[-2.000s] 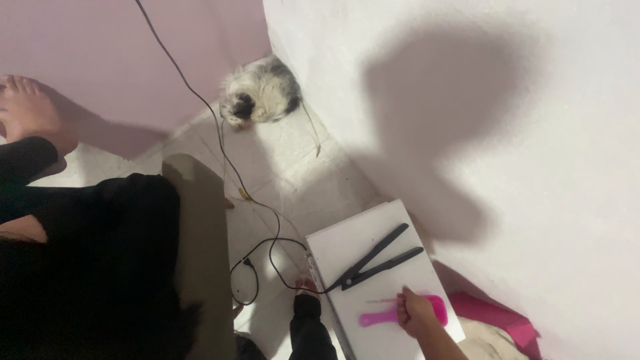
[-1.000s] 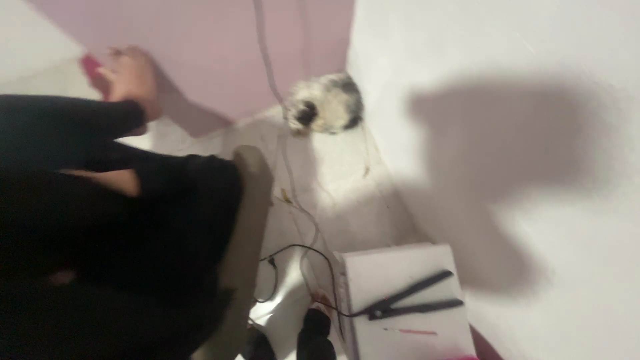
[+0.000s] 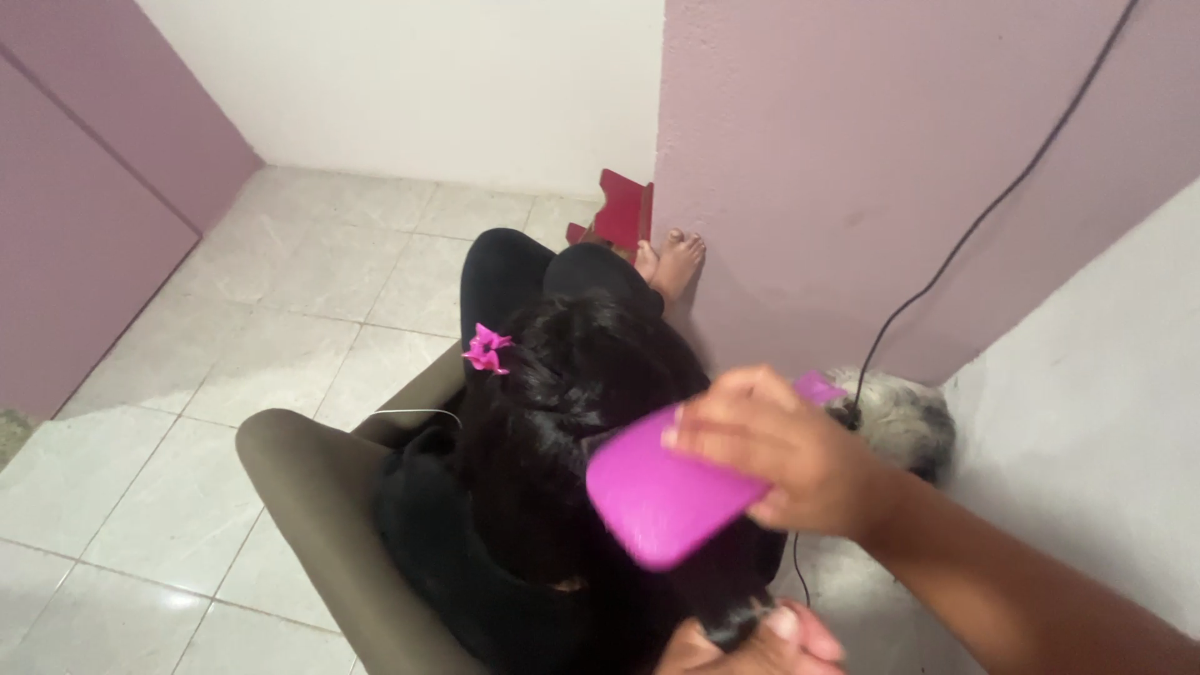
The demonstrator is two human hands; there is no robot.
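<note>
My right hand (image 3: 783,450) is closed around a pink paddle hairbrush (image 3: 670,487), gripping it near the head; the handle pokes out past my fingers. The brush lies over the long dark hair (image 3: 562,422) of a person seated in front of me. At the bottom edge my left hand (image 3: 755,647) holds a gathered lock of that hair, partly cut off by the frame. A pink claw clip (image 3: 487,349) sits on the left side of the hair. The person wears black clothes.
A furry black and white animal (image 3: 895,422) lies in the right corner by the walls. A black cable (image 3: 994,202) runs down past it. A red object (image 3: 623,211) stands by the person's bare feet (image 3: 680,258). Olive-clad legs (image 3: 319,525) flank the person.
The brush, on the white surface beside the hair straightener two seconds ago, is now in my right hand at the hair. My left hand has come into view. The view has swung far left.
</note>
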